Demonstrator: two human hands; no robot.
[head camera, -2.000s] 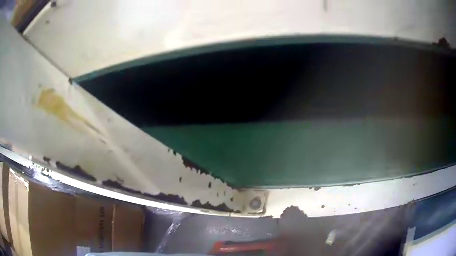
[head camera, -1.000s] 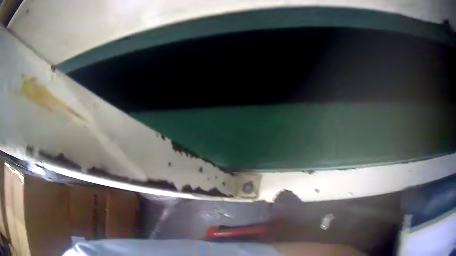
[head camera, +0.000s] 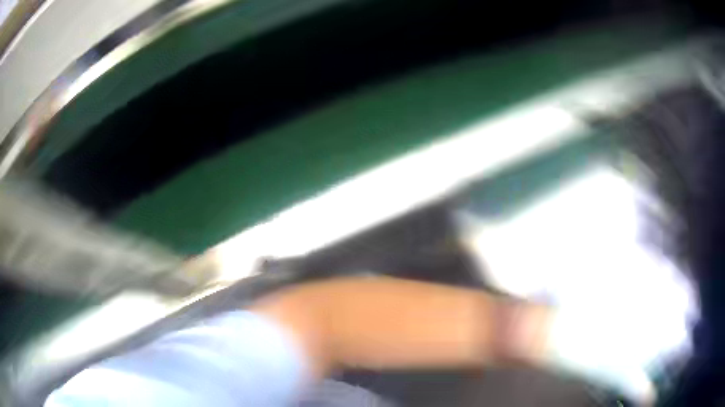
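A bare forearm in a light blue sleeve crosses the bottom from left to right. It ends in my left hand (head camera: 600, 342), blurred and apparently in a white glove, which merges with a bright white surface, perhaps a sheet (head camera: 580, 230), on the green bench top (head camera: 533, 179). The fingers cannot be made out, nor whether they hold anything. My right hand is not in view.
The green conveyor belt (head camera: 318, 151) with a dark band runs diagonally above the arm. Its cream metal edging (head camera: 397, 183) lies between belt and arm. A blurred pale bar (head camera: 79, 246) crosses at the left.
The view has swung and tilted, so the belt now slants up to the right. The forearm and my left hand have come into view; the cardboard box and red object have left it.
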